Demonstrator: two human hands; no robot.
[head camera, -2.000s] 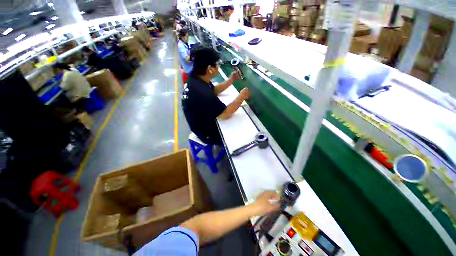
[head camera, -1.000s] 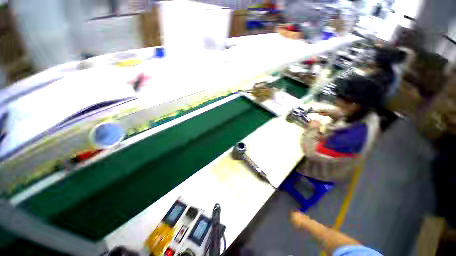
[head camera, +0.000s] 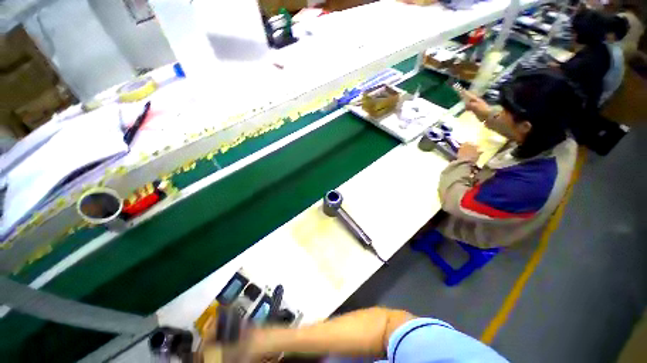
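Note:
My right hand (head camera: 245, 343) is blurred at the bottom, over the lower part of the test box (head camera: 250, 296) with its small displays. A dark, blurred object (head camera: 228, 325) stands at my fingers; whether I grip it cannot be told. A dark dryer head (head camera: 169, 342) lies left of my hand, cut off by the lower edge. A grey hair dryer (head camera: 349, 221) lies on the worktop beyond the box, its round head towards the belt and its cord end towards the worktop's outer edge. An orange-yellow block (head camera: 206, 316) shows partly beside my hand. My left hand is not in view.
The green belt (head camera: 234, 205) runs behind the narrow worktop (head camera: 312, 249). A round mirror (head camera: 100, 205) and a red item (head camera: 144, 202) are on the rail. A seated person (head camera: 507, 177) at the right handles a dryer (head camera: 441, 140). A white tray (head camera: 418, 127) holds a small brown box.
The view has swung from one side of the line to the other. My right arm has moved from beside the blue stool leftwards to the test box. The left arm seen earliest is out of view.

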